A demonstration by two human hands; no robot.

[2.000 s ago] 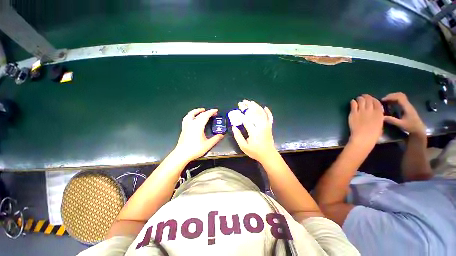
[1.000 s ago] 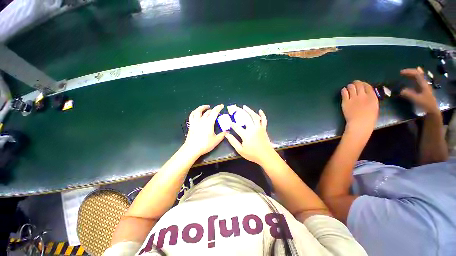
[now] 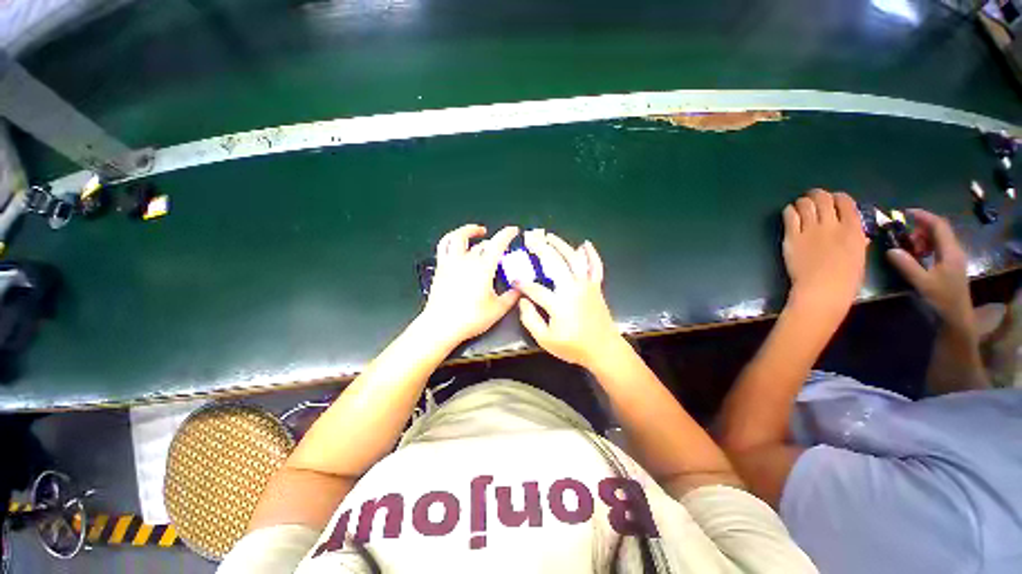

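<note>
A small watch unit [image 3: 519, 269] with a glowing white screen lies between my two hands on the green bench. Another dark unit shows at its right, partly under my right fingers. A dark unit [image 3: 426, 276] shows at the outer left side of my left hand. My left hand [image 3: 467, 278] rests around the lit unit's left side, its thumb and index finger at the unit. My right hand [image 3: 567, 286] touches the units from the right, fingers curled over them. The fingers hide parts of the units.
A seated person's hands [image 3: 825, 241] handle dark units at right. More dark units [image 3: 985, 207] lie at far right. Small units with pale tabs [image 3: 156, 206] lie at left near the metal post [image 3: 67, 118]. A black bundle [image 3: 25, 308] is at the left edge. A woven stool [image 3: 228, 480] stands below.
Compared with two seconds ago, my left hand has moved right, over and past the dark unit, to the lit one. The view has shifted slightly. The neighbour's right hand has moved about the units.
</note>
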